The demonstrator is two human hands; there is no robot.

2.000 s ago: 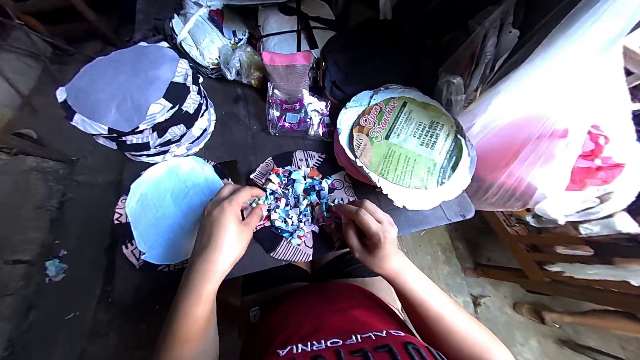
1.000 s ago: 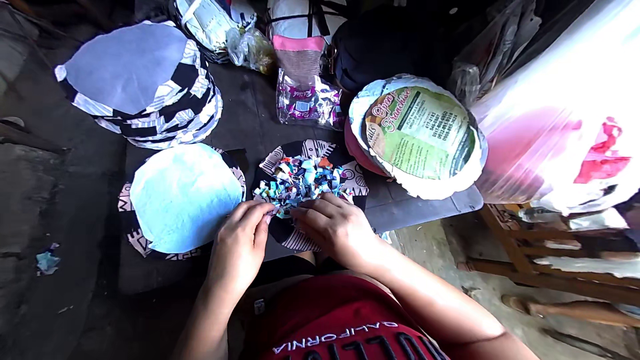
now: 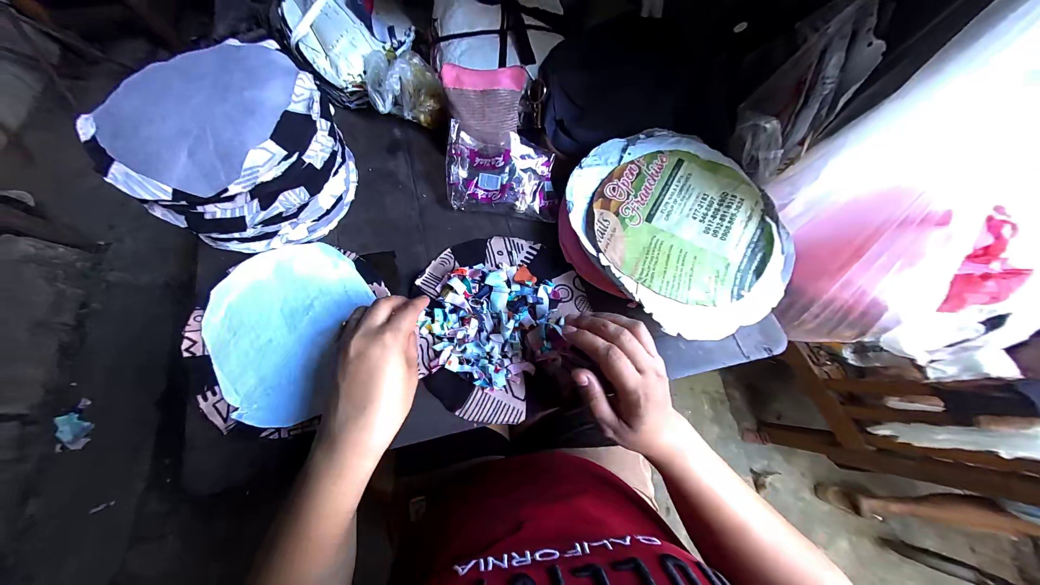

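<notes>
A heap of small fabric scraps [image 3: 491, 321], mostly light blue and white, lies on a round black-and-pink patterned cloth piece [image 3: 487, 405] at the near edge of the table. My left hand [image 3: 378, 370] rests between this heap and a pale blue disc [image 3: 280, 329], its fingertips at the heap's left side. The disc lies on another patterned cloth. On the heap's right side, my right hand [image 3: 621, 374] has its fingers bent and spread over the cloth's edge. Whether either hand pinches any cloth cannot be made out.
Stacked black-and-white cloth rounds [image 3: 219, 146] stand at the back left. Printed round pieces [image 3: 682, 231] are piled on the right. Behind the scraps lies a shiny plastic packet [image 3: 496, 175]. A large plastic bag [image 3: 918, 203] bulges at the right, above a wooden bench [image 3: 853, 406].
My hands, close together at the heap's near side a second ago, have moved apart to its left and right sides. The scraps look more spread out.
</notes>
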